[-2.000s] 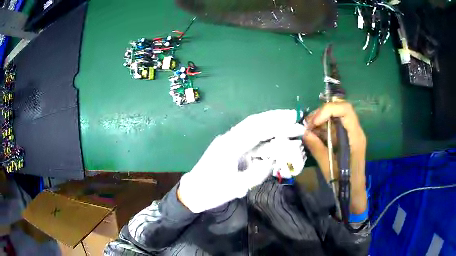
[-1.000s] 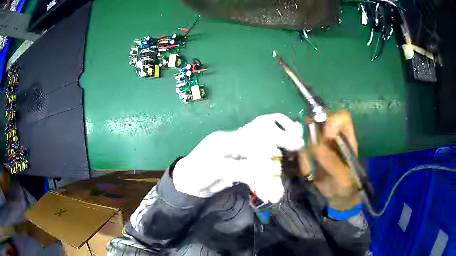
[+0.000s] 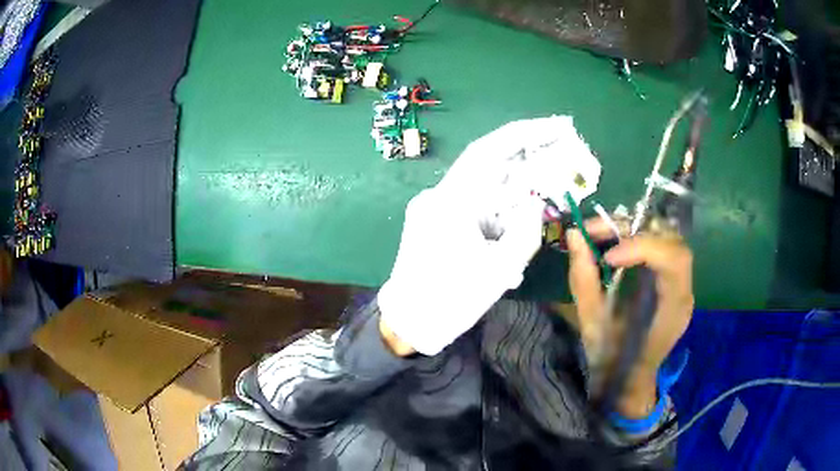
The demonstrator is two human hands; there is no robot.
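Note:
My left hand, in a white glove, is closed around a circuit board, mostly hidden by the fingers. My right hand, bare with a blue wrist strap, holds the soldering iron, blurred, its tip pointing up and away. A thin feed tube runs beside the shaft. A green wire stands between the hands, at the right fingertips. One circuit board lies alone on the green bench, near a cluster of boards.
Black mat at left with a row of boards. Dark fume hood overhangs the far edge. Loose cut wires and a dark box at far right. Cardboard box below the bench; blue cover lower right.
My left hand has moved up and right and turned. The iron has swung from pointing up-left to up-right. The green wire now shows between the hands. The view has shifted, so the bench items appear displaced.

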